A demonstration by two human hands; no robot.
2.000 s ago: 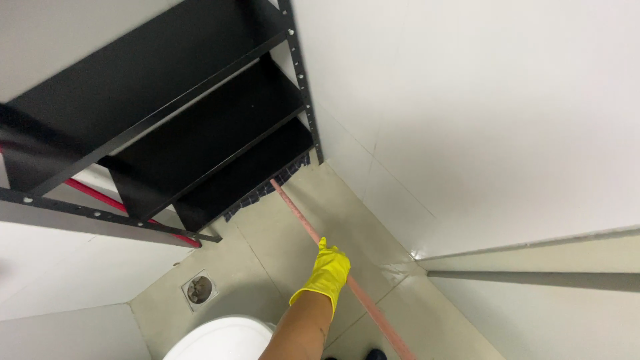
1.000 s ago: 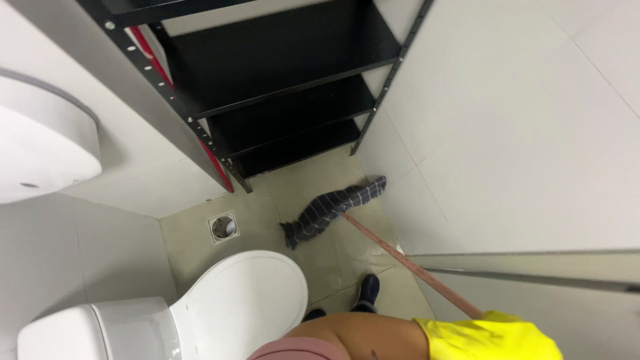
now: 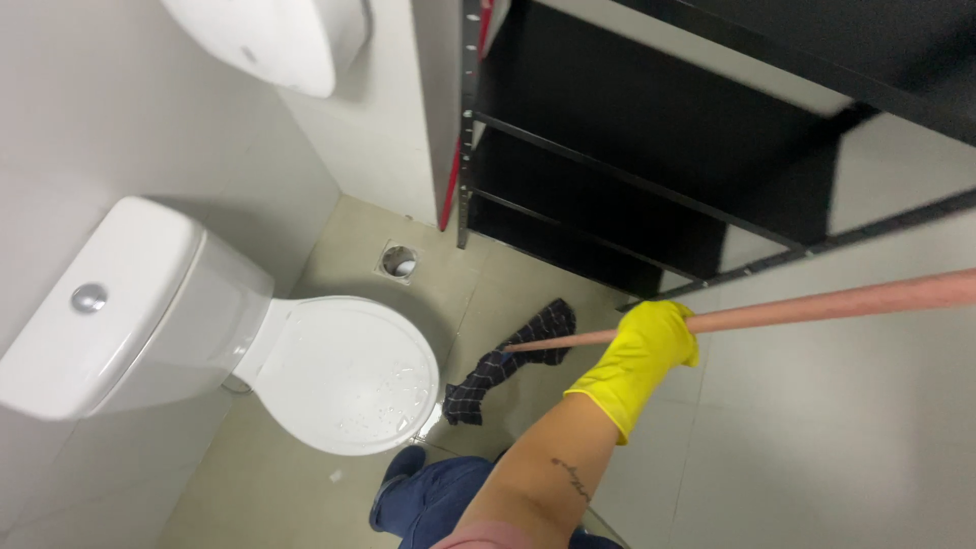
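Note:
My left hand [image 3: 656, 335], in a yellow rubber glove, is closed around a long pink pole [image 3: 831, 303]. The pole slants down to a dark checked cloth [image 3: 499, 370], which lies bunched in a long strip on the tiled floor, between the toilet and the black shelving. A bit of blue shows where pole and cloth meet; whatever head is underneath is hidden. The cloth's lower end lies close to the rim of the closed white toilet lid [image 3: 358, 374], which has water drops on it. The pole's upper end runs out at the right edge. My right hand is out of view.
Black metal shelving [image 3: 564, 145] stands at the upper right, with a red strip [image 3: 451, 183] beside its post. A floor drain [image 3: 399, 261] lies behind the toilet. The toilet tank [image 3: 145, 305] is at left, a white wall dispenser [image 3: 267, 38] above. My boot [image 3: 400, 469] stands near the lid.
The cloth, at the foot of the shelving two seconds ago, lies farther out on the floor beside the toilet. The view has swung a lot. My left hand still grips the pole.

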